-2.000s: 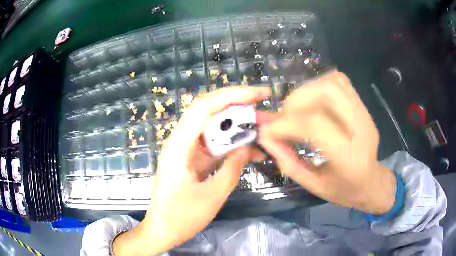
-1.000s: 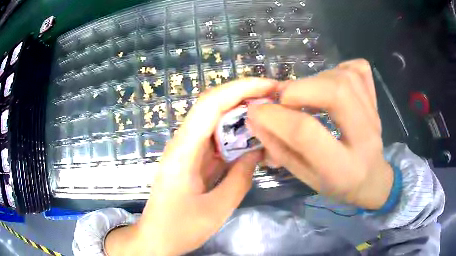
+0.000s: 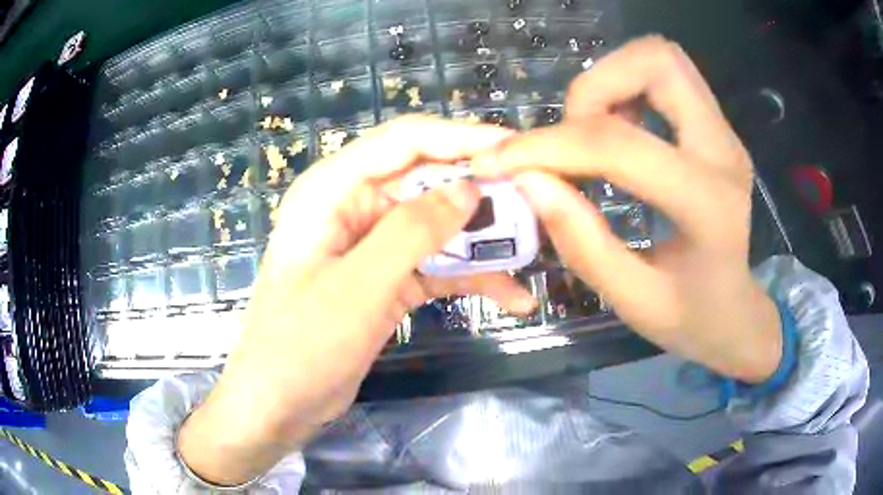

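A rounded white housing (image 3: 505, 232) with a dark opening and a small dark rectangular part at its lower edge is held above the clear tray. My left hand (image 3: 358, 251) grips it from the left, with the thumb across its face and fingers behind and below. My right hand (image 3: 658, 193) has thumb and index finger at its upper right edge; they seem to touch it. Whether a small part is between those fingertips is hidden. The clear blister tray (image 3: 174, 276) lies below, with gold-yellow bits (image 3: 281, 155) in middle pockets and small black parts (image 3: 484, 71) at the upper right.
Black stacked trays (image 3: 53, 242) with white housings stand at left, on blue plastic (image 3: 105, 410). A loose white housing (image 3: 72, 46) lies beyond the tray. At right are a red button (image 3: 813, 188), a small display (image 3: 849, 232) and a thin silver rod (image 3: 775, 213).
The housing has turned, now showing the rectangular part at its lower edge. My left thumb has moved onto its face. My right fingers have moved from its face to its upper right edge.
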